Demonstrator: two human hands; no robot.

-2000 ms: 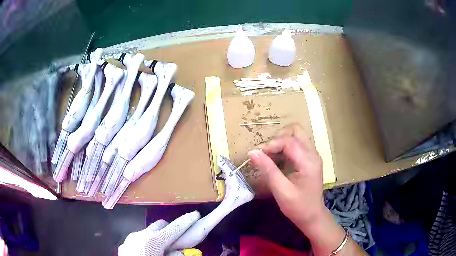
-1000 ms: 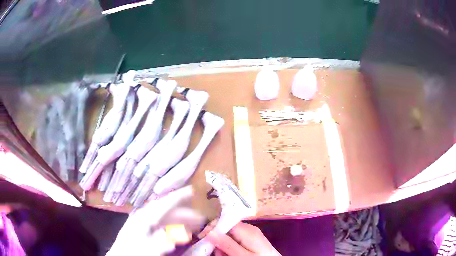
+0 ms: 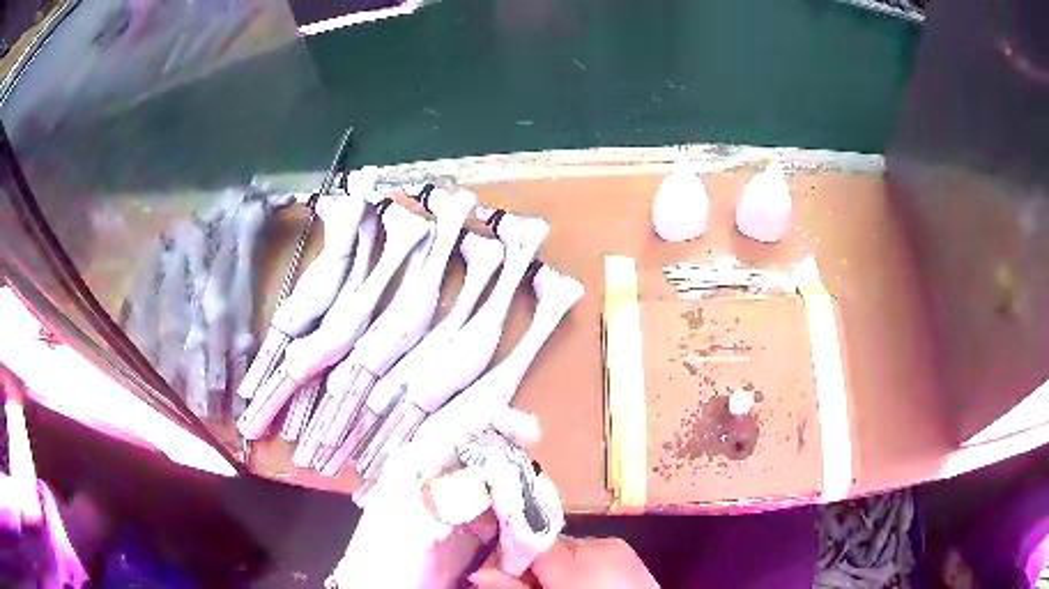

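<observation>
A pale moulded part [image 3: 520, 506] is held at the front edge of the bench, its wide end with dark marks pointing up. My left hand [image 3: 403, 524], in a white knit glove with a yellow patch at the thumb, is closed around it. My bare right hand [image 3: 592, 564] touches the part's lower side at the bottom edge; its fingers are partly hidden. A fanned row of moulded parts [image 3: 397, 305] with black bands at their upper ends lies at the left. A small white cap [image 3: 740, 402] stands on a dark stain.
Two white bottles [image 3: 681, 205] stand at the back, with pale sticks [image 3: 725, 278] below them. Yellow tape strips [image 3: 626, 391] frame the stained area. A dark rod [image 3: 311, 242] slants at left. Grey parts [image 3: 865, 547] lie below the bench at right. Clear side panel [image 3: 127, 288] at left.
The held part has turned and sits closer to my gloved hand, near the row's lower ends. My right hand is lower. The view has shifted, so the bench things appear further right.
</observation>
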